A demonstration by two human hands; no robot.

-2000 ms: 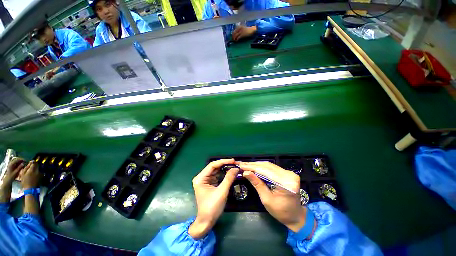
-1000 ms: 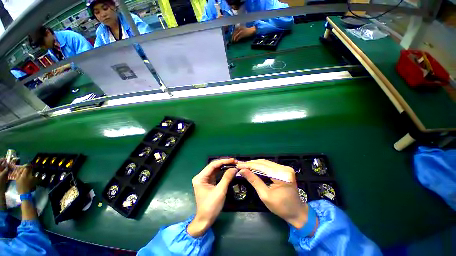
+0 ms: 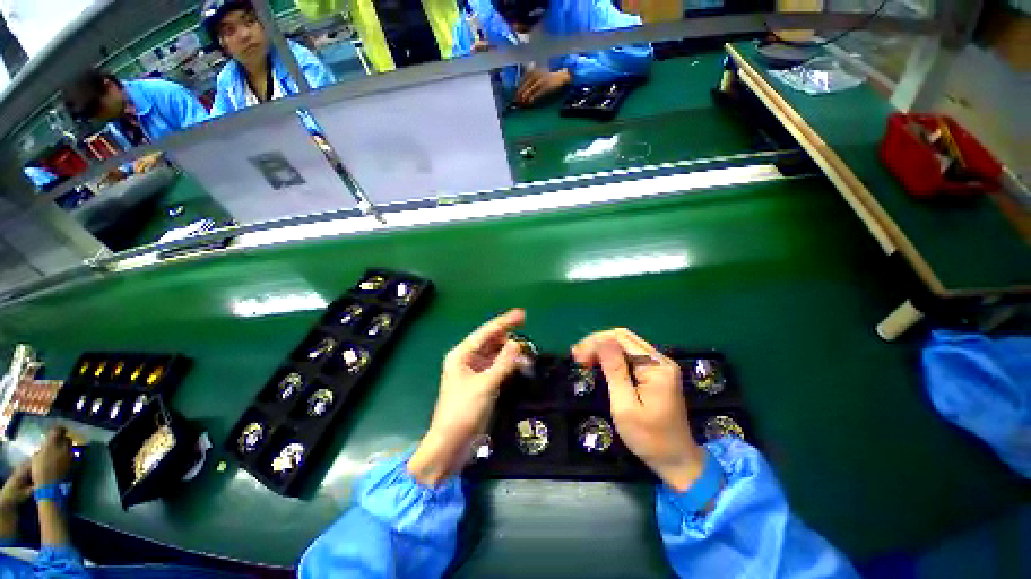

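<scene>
My left hand [image 3: 469,390] holds a round unit [image 3: 521,348] between thumb and fingertips, above the upper left part of the black working tray [image 3: 562,464]. My right hand [image 3: 639,402] is apart from it, over the tray's right part, with fingers curled around the thin tweezers [image 3: 642,360], of which only a small bit shows. Round units with silver and gold glints sit in the tray's pockets, one [image 3: 533,435] in the lower row. My hands hide some pockets.
A second compartment tray [image 3: 241,443] with round units lies slanted at left. Beyond it are a box of pale bits [image 3: 153,452], a neighbour's tray [image 3: 170,371] and hands. A divider [image 3: 430,141] stands ahead. A red basket [image 3: 921,170] is on the right shelf; a blue sleeve [image 3: 984,379] is below.
My hands were together around the unit and the tool; now they are apart. My left hand has raised the unit slightly, and more units show between my hands. The neighbour's hands have moved down.
</scene>
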